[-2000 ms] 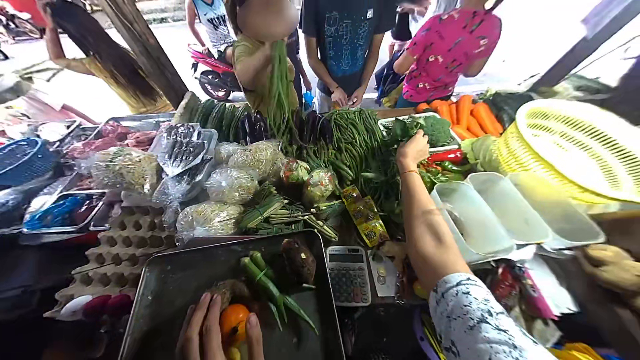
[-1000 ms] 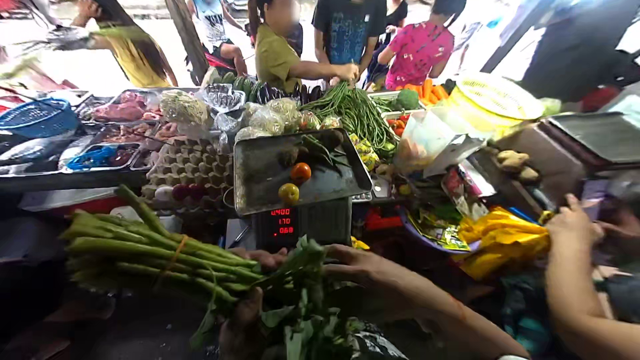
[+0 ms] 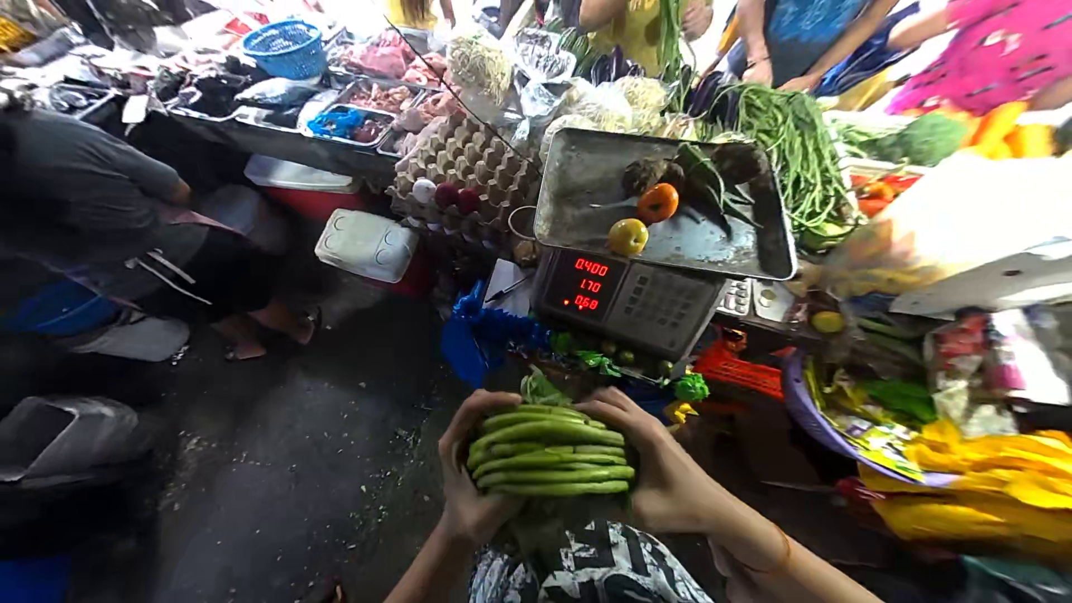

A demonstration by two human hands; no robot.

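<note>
Both hands clasp a folded bundle of green leafy-vegetable stalks (image 3: 553, 452) just above my lap. My left hand (image 3: 473, 469) presses its left end, while my right hand (image 3: 653, 461) holds the right end and top; leaves poke out above. Beyond the bundle stands a digital scale (image 3: 641, 301) with lit red digits. Its metal tray (image 3: 578, 193) carries an orange-red tomato (image 3: 658, 202), a yellowish tomato (image 3: 628, 237), green pods (image 3: 712, 180) and a dark root-like vegetable (image 3: 651, 173).
Egg trays (image 3: 469, 159) lie left of the scale, near a blue plastic bag (image 3: 477, 335). A purple-rimmed basin (image 3: 808, 419) with packets and yellow bags is at right. String beans (image 3: 791, 142) lie behind the scale. A seated person (image 3: 117, 193) is at left, and several people stand across the stall.
The stalk bundle, stretched out to the left one second ago, is now folded compactly between my two hands. The view has swung left and downward.
</note>
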